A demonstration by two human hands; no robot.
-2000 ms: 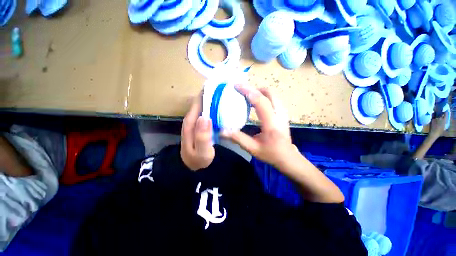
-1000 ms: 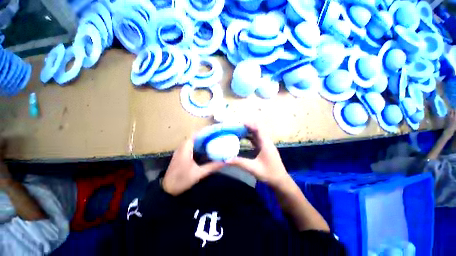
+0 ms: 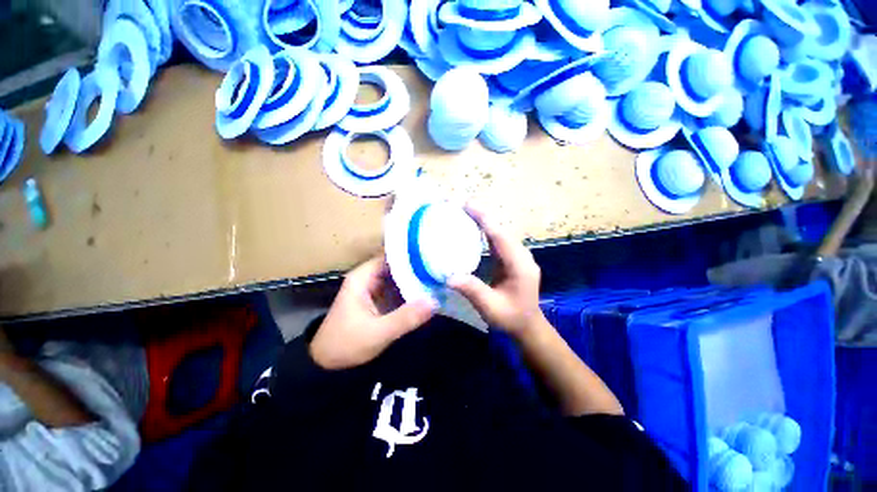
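A small pale hat with a domed crown, a flat brim and a darker blue band is held at the bench's front edge, its crown turned to the right. My left hand grips the lower left part of the brim. My right hand holds the crown from the right, with its thumb near the crown's base. Loose hat brims lie just beyond the hat. A nested stack of crowns and another crown lie behind it.
A large pile of hats covers the bench's back and right. Overlapping brims lie at the back left. A teal bottle lies far left. Below are a blue crate of crowns and a red stool. People's arms show at both sides.
The hat has turned from crown facing me to crown facing right. My right hand has moved onto the crown and my left hand onto the lower brim. The view has shifted slightly.
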